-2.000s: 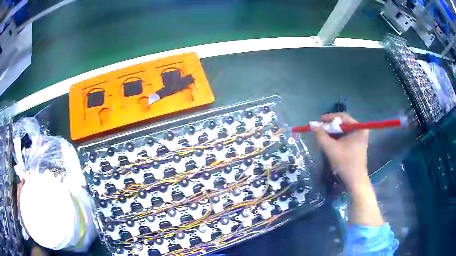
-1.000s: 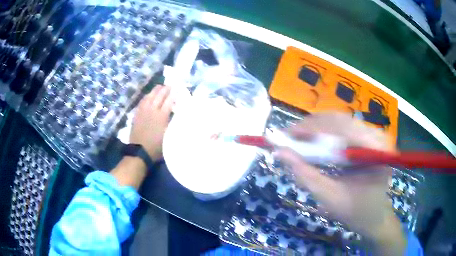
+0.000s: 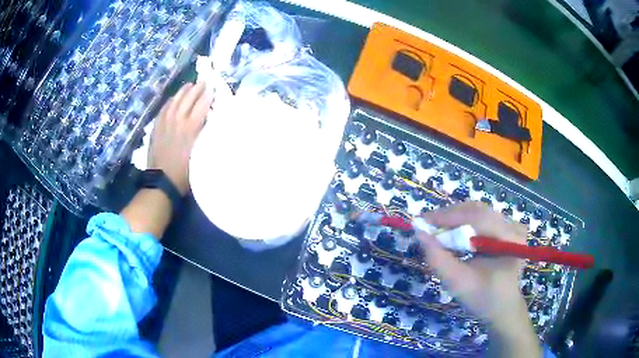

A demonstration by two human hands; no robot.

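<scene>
My right hand is closed around the white-wrapped red handle of a brush. The brush tip is blurred, over the left part of a clear blister tray with rows of white and black small assemblies and thin yellow and orange wires. Whether the tip touches a part I cannot tell. My left hand lies against the left side of the round bright-white grease tub, fingers spread; whether it grips the tub or the white tissue there is unclear. A crumpled clear bag surrounds the tub's far side.
An orange fixture with three recesses lies behind the tray, a small dark brush on it. Another parts-filled clear tray is at left, a crate with parts at lower left. A black stick-shaped tool is at right.
The brush has moved from over the white tub to over the left part of the parts tray. The left hand is still beside the tub. The view has shifted slightly.
</scene>
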